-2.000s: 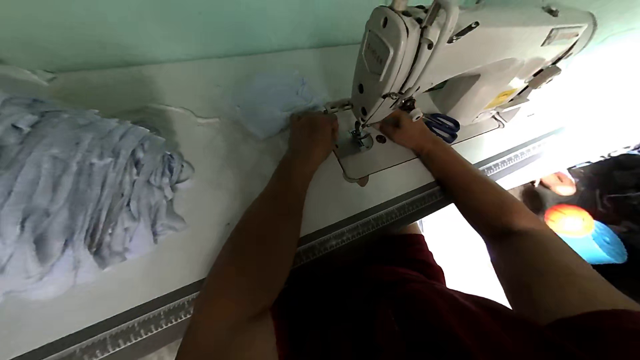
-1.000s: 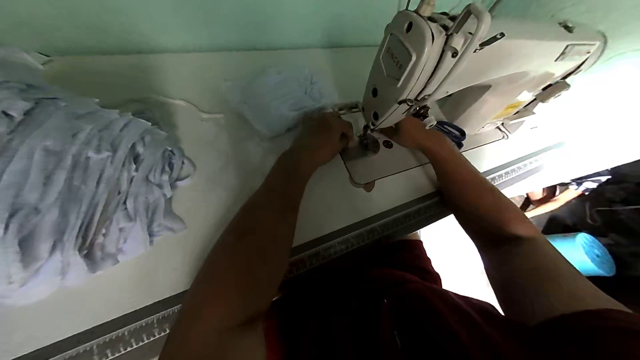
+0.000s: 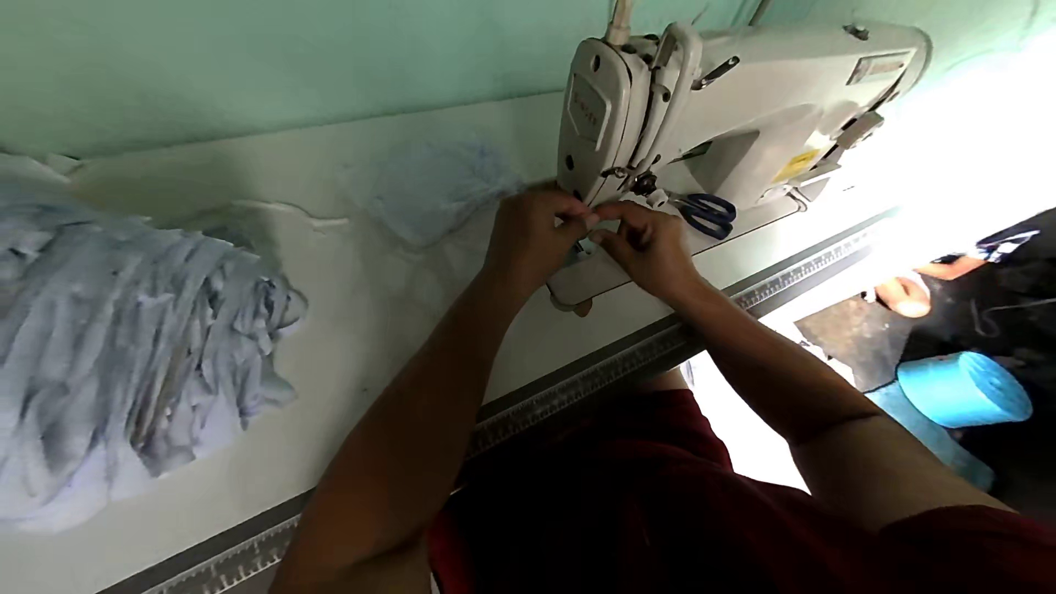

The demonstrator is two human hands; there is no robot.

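An industrial sewing machine (image 3: 742,107) stands at the upper right on a white table. Just in front of its needle area, both hands meet with fingertips almost touching. My left hand (image 3: 544,223) has thumb and forefinger pinched together near the needle; whether a thread or something else is between them is too small to tell. My right hand (image 3: 648,239) has its thumb and forefinger close to the left fingertips, its other fingers curled. Dark-handled scissors (image 3: 708,216) lie behind my right hand on the machine bed. Thin pale blue fabric (image 3: 445,190) lies to the left of my left hand.
A big heap of grey-blue fabric pieces (image 3: 124,346) covers the table's left side. A strip of cloth (image 3: 289,210) lies behind it. A measuring scale (image 3: 577,388) runs along the front edge. On the floor at right are a blue cylindrical container (image 3: 961,389) and part of a person's foot (image 3: 903,295).
My hands have come together in front of the needle area; earlier they were on either side of it. The scissors show more fully beside my right hand.
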